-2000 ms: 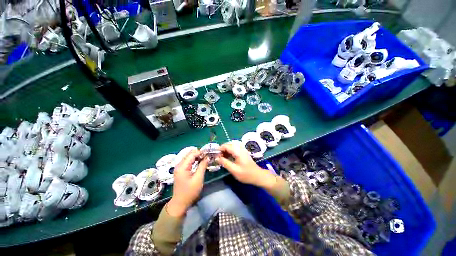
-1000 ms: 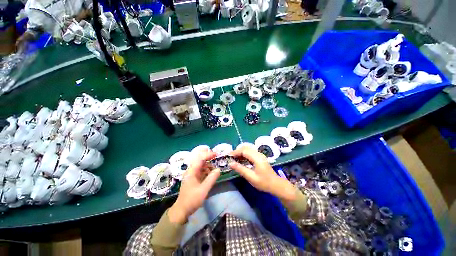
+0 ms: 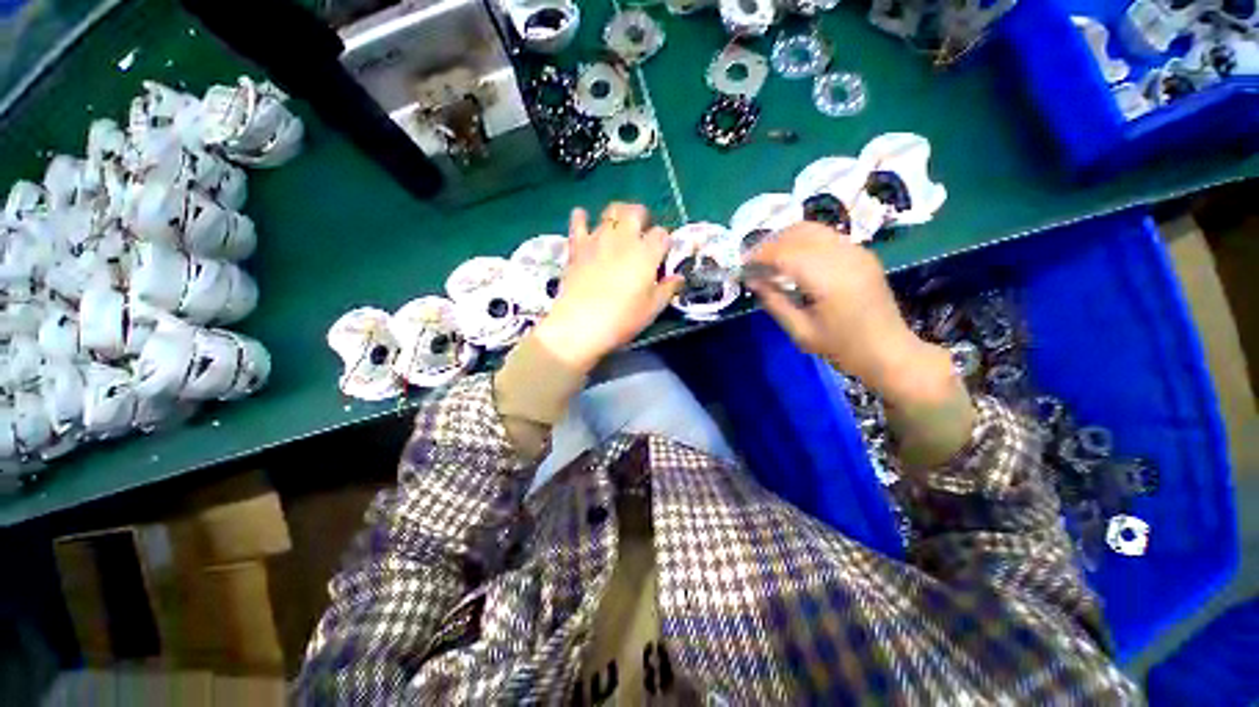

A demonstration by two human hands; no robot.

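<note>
A row of white camera housings lies along the bench's front edge. One housing (image 3: 704,272) with a dark inner part sits between my hands. My left hand (image 3: 608,276) is on its left side, with fingertips at its rim and over the neighbouring housing. My right hand (image 3: 828,297) is at its right, slightly blurred, with thumb and fingers together around a small dark piece that I cannot make out. Housings to the left (image 3: 370,354) have small dark centres and thin wires. Housings to the right (image 3: 902,180) show wider dark insides.
Massed white housings (image 3: 124,297) lie at the left. A metal box (image 3: 449,104) and a black screwdriver (image 3: 366,118) are behind the row. Dotted discs (image 3: 728,120) lie beyond. A blue bin (image 3: 1091,104) is at the upper right, and a lower blue bin (image 3: 1174,373) holds grey parts.
The view has tilted down. My hands have moved from holding a part together to either side of a housing in the row, and my right hand has moved apart to the right.
</note>
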